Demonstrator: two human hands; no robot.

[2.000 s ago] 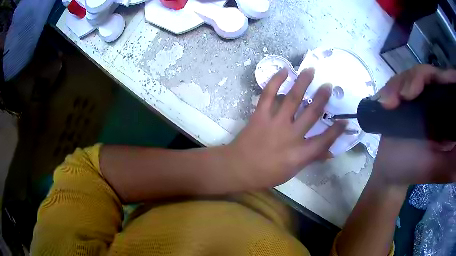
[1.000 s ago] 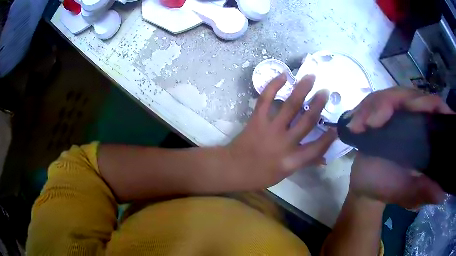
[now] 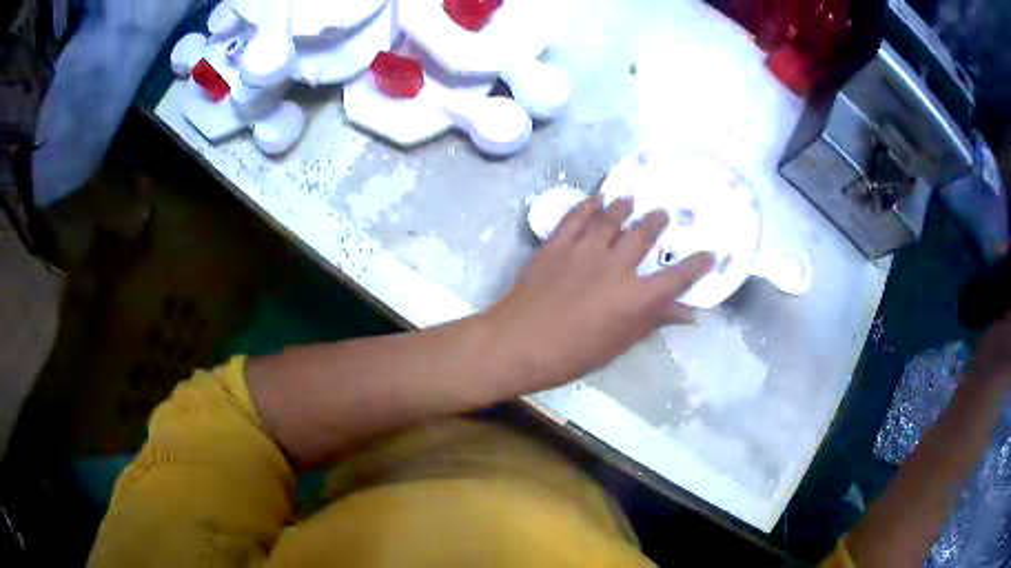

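A round white plastic housing (image 3: 726,205) lies on the worn board with its hollow side up. One lobe points left, the other lies at the right. My left hand (image 3: 593,272) rests over the housing's left part, fingers spread, and holds it down. A small dark hole shows between the fingers. My right hand (image 3: 993,350) is at the right edge, dark, blurred and cut off. A dark shape, perhaps the screwdriver (image 3: 987,297), shows beside it; the grip is hidden.
White housings with red blocks (image 3: 397,74) are grouped at the upper left. A silver screw feeder (image 3: 859,166) stands at the board's right edge. A red heap (image 3: 793,67) is behind it. Clear crinkled plastic (image 3: 926,399) lies at the lower right. The board's front edge (image 3: 554,418) runs before my body.
My right hand and the screwdriver have moved away from the housing to the right edge; the bit no longer touches the hole. My left hand stays on the housing. The view has shifted.
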